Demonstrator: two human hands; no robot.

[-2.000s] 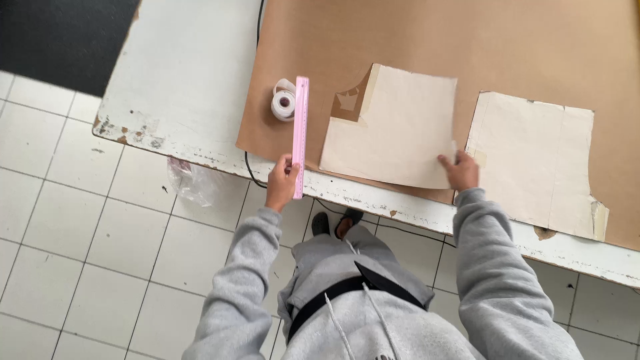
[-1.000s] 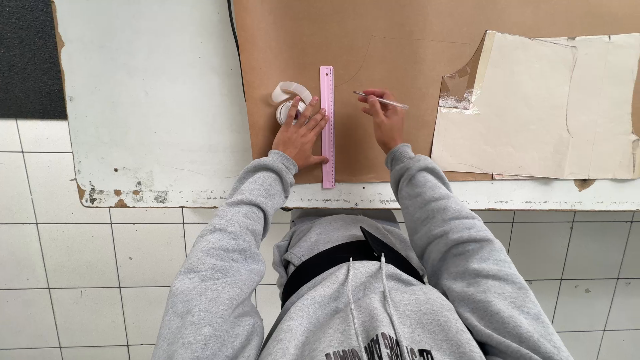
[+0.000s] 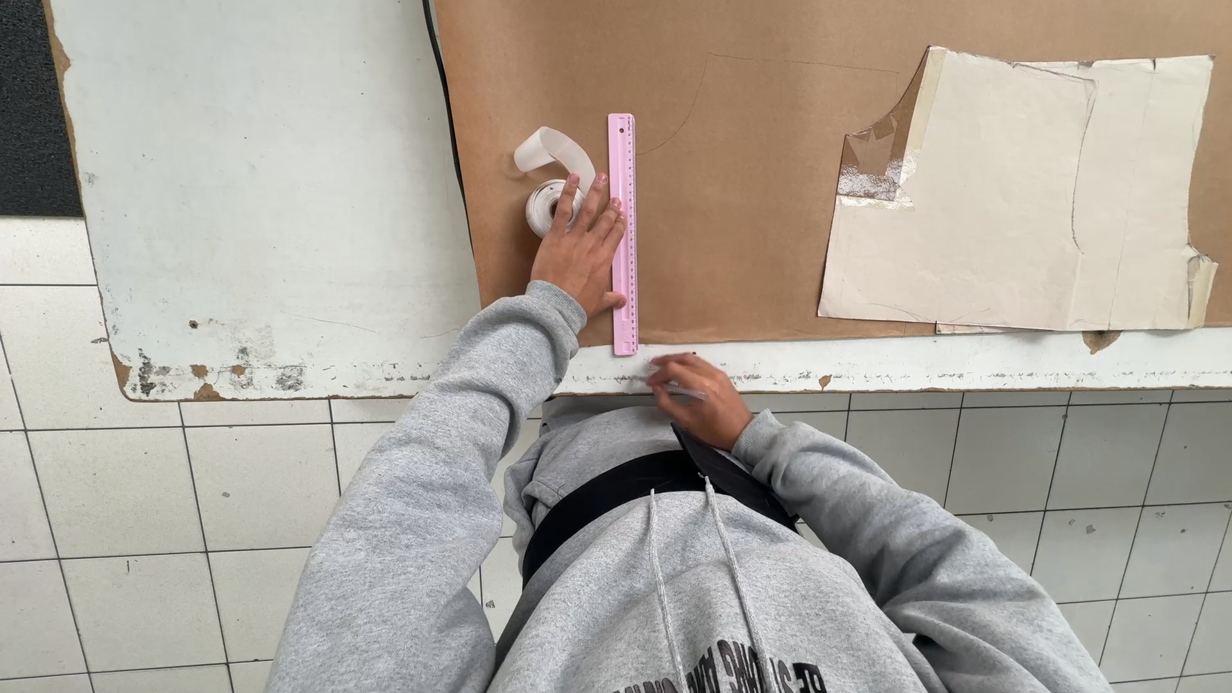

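My left hand [image 3: 581, 252] lies flat with spread fingers, its fingertips and thumb on the left edge of a pink plastic ruler [image 3: 624, 241]. The ruler lies upright in view on brown kraft paper [image 3: 751, 231]. Partly under my left fingers is a roll of white tape or ribbon [image 3: 542, 207] with a loose curled end. My right hand [image 3: 701, 397] is at the table's near edge, just below the ruler's lower end, closed on a thin clear pen [image 3: 681, 391]. A faint curved line and a straight line are drawn on the paper right of the ruler.
Cream paper pattern pieces [image 3: 1001, 212], patched with clear tape, lie at the right on the kraft paper. The white table [image 3: 269, 192] has chipped edges. A black cable [image 3: 445, 96] runs along the paper's left edge. Tiled floor [image 3: 115, 491] shows below the table.
Since one second ago my right hand, with the pen, has moved from the paper down to the table's near edge. Two seconds ago it was on a pattern piece, which now lies farther right of the ruler.
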